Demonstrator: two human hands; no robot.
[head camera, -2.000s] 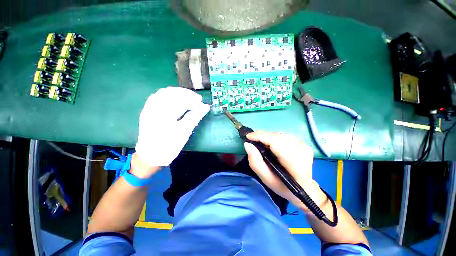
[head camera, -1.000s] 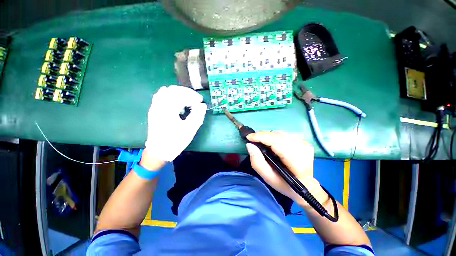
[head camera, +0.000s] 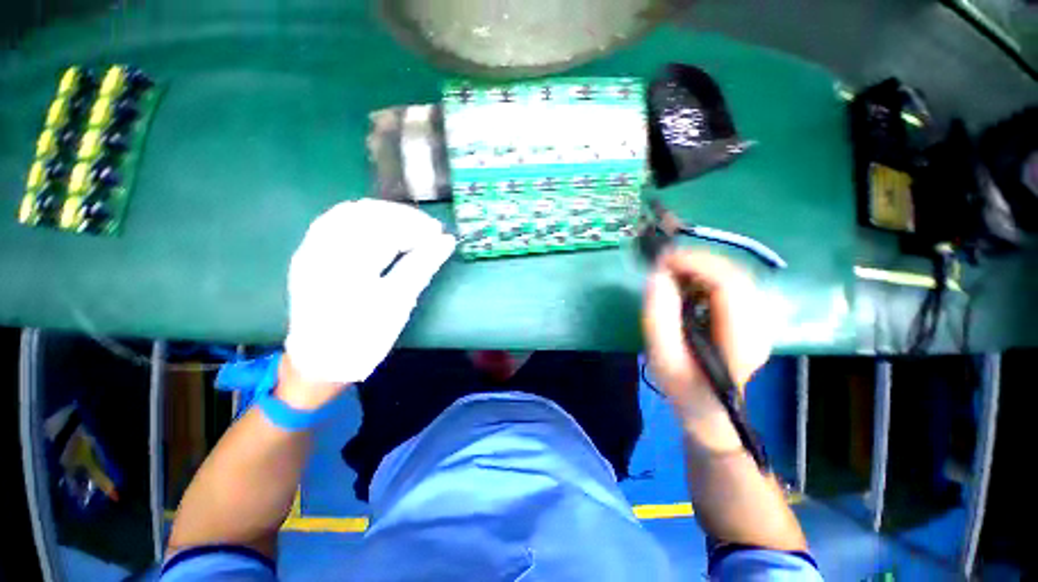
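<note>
The green and white PCB panel (head camera: 546, 168) lies flat on the mat, on a grey-brown support block (head camera: 401, 154) with a pale band that sticks out at its left. My left hand (head camera: 362, 290), in a white glove with a dark spot, is closed near the panel's lower left corner; solder wire at its fingertips cannot be made out. My bare right hand (head camera: 708, 324), blurred, holds the soldering iron (head camera: 715, 370) by its black handle just beyond the panel's lower right corner. The iron's tip is blurred. Diagonal cutters (head camera: 728, 241) lie there, partly hidden by my right hand.
A black dross tray (head camera: 691, 123) stands right of the panel. A board with yellow and black components (head camera: 89, 150) lies far left. A black soldering station (head camera: 894, 171) stands at the right with cables. A grey extractor hood (head camera: 524, 28) hangs above the panel.
My right hand has moved right with the iron, from the panel's lower left corner to beyond its lower right corner, over the cutters. My left hand has drawn slightly away from the panel.
</note>
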